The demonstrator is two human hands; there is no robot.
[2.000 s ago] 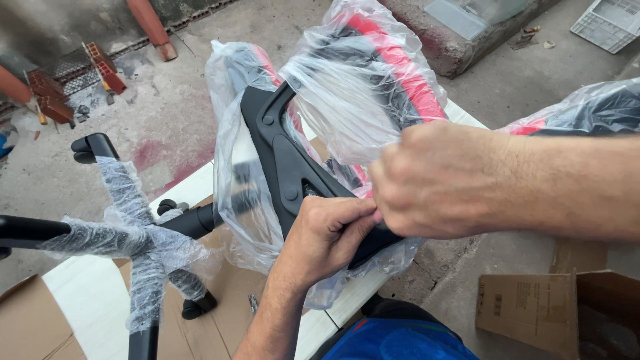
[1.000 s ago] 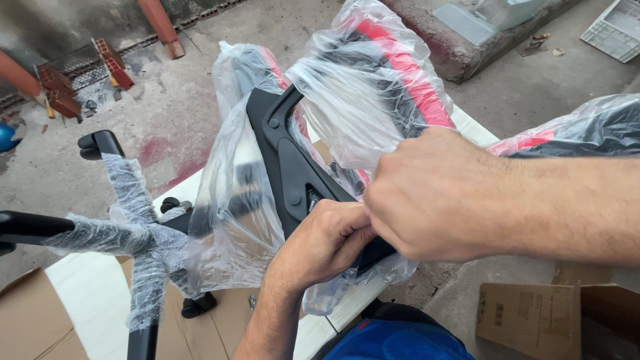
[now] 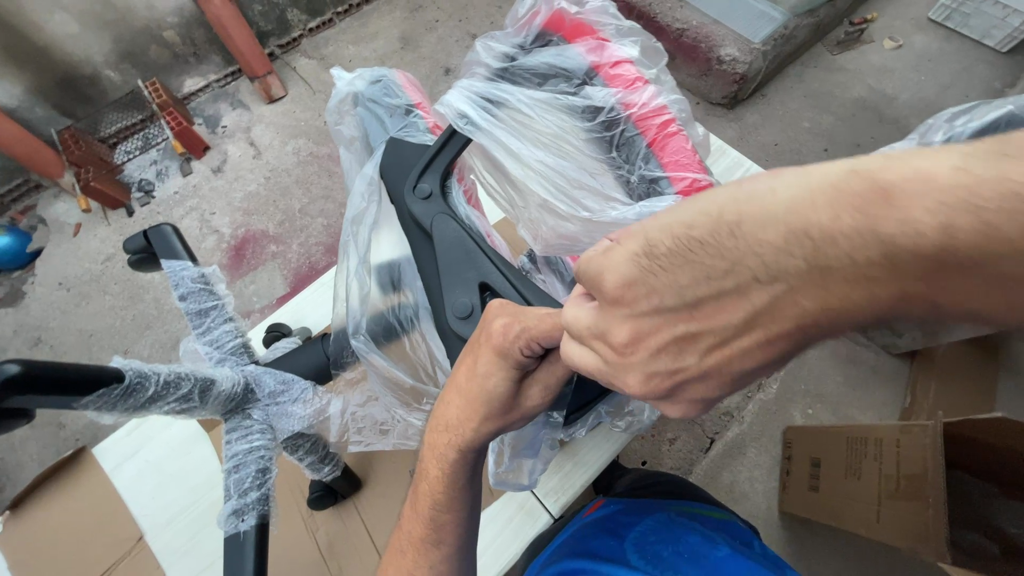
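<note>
My left hand [image 3: 512, 368] is closed at the lower part of a black plastic armrest bracket [image 3: 448, 240]. Against its fingertips, my right hand [image 3: 664, 328] is closed too; what the fingers pinch is hidden. The bracket belongs to an office chair whose black and red padding [image 3: 632, 104] is wrapped in clear plastic film [image 3: 536, 168]. To the left lies the chair's five-star base [image 3: 248, 392], its legs wrapped in foam or bubble film, with black casters [image 3: 324, 492].
Flattened cardboard [image 3: 72, 520] lies under the base on a white surface [image 3: 160, 472]. An open cardboard box [image 3: 864, 488] stands at lower right. Hollow bricks [image 3: 172, 120] and clay-coloured posts [image 3: 240, 40] are at upper left. Another plastic-wrapped part [image 3: 976, 120] is at the right.
My right hand has shifted and turned slightly beside my left hand, which stays at the bracket. The chair and its base look unmoved.
</note>
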